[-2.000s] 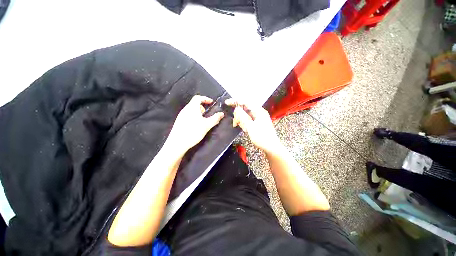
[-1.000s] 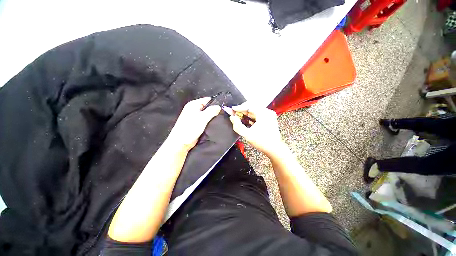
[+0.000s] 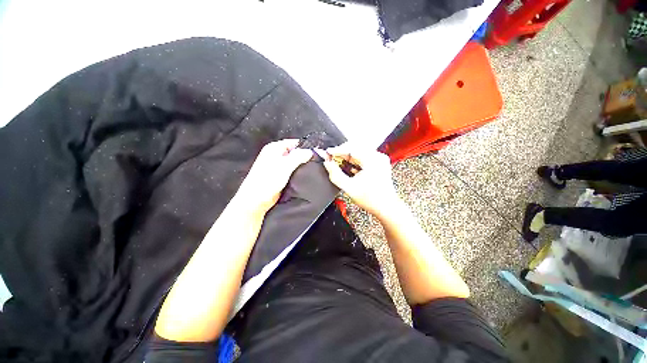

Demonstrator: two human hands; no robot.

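A black jacket (image 3: pixel 177 135), specked with pale lint, is spread over the white table on the left and centre. My left hand (image 3: pixel 273 174) pinches the cloth near the jacket's right corner. My right hand (image 3: pixel 365 181) is beside it, closed around small dark thread snips (image 3: pixel 347 165), mostly hidden in the palm. Their pale tip points left at the pinched cloth, close to my left fingertips. Whether the tip touches the cloth or a thread cannot be told.
Another black garment (image 3: pixel 422 15) lies at the table's (image 3: pixel 333 64) far edge. A red plastic stool (image 3: pixel 465 92) stands right of the table, with more red plastic behind. A person's legs (image 3: pixel 596 174) and a cardboard box (image 3: pixel 624 99) are at the far right.
Over two seconds the jacket corner has shifted slightly, and the snips now show in my right hand. In the last second my hands have barely moved. The person's feet at the right have shifted.
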